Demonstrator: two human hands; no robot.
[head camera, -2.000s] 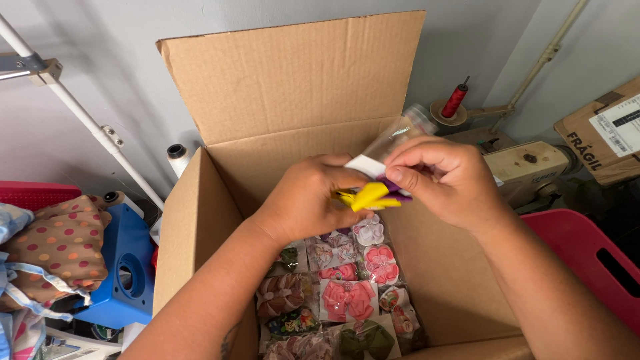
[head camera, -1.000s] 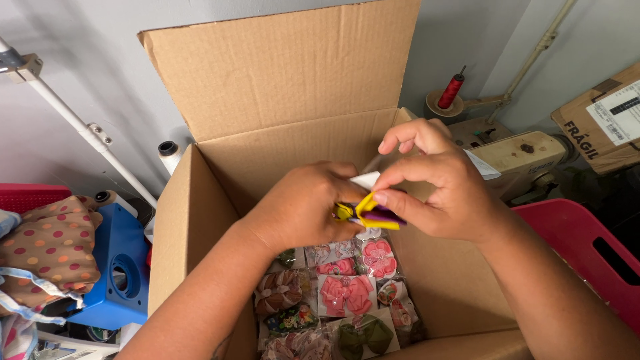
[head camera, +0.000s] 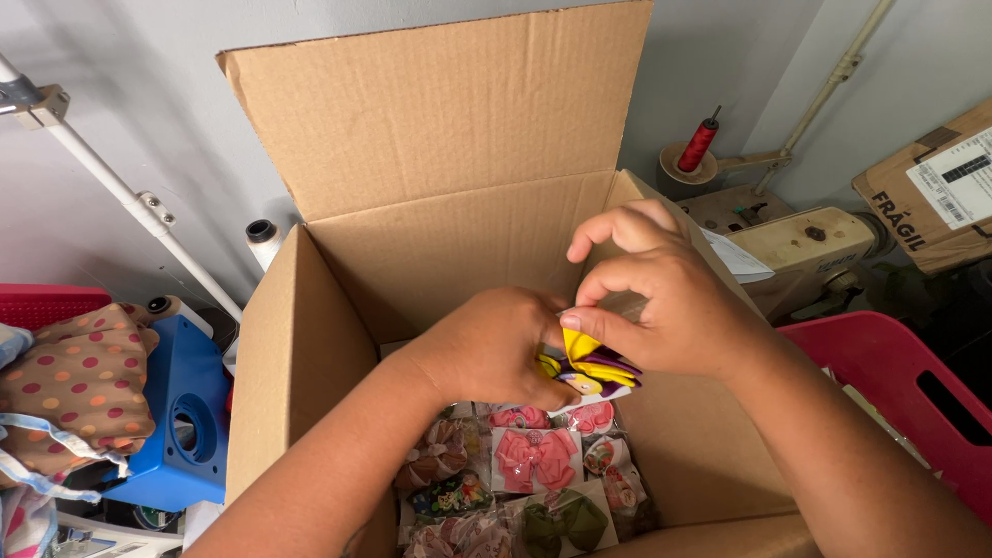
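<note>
Above the open cardboard box (head camera: 457, 116), my left hand (head camera: 496, 349) grips a yellow and purple fabric bow (head camera: 597, 368) on a white card. My right hand (head camera: 651, 294) pinches the upper edge of the bow's card or clear wrapper between thumb and index finger, its other fingers raised. Packaged bows lie in the box below: a pink bow (head camera: 536, 457) on a white card, an olive green bow (head camera: 564, 523), a brown bow (head camera: 442, 449) and several others in clear bags. My fingers hide part of the bow.
At left are a blue plastic part (head camera: 174, 418), a polka-dot cloth (head camera: 77, 380) and a white metal pole (head camera: 139, 201). At right are a red thread spool (head camera: 700, 146), a sewing machine (head camera: 814, 248), a magenta basket (head camera: 876, 341) and another cardboard box (head camera: 930, 194).
Both hands have moved lower over the box with the bow. The clear wrapper that stood up at my right hand two seconds ago no longer shows there.
</note>
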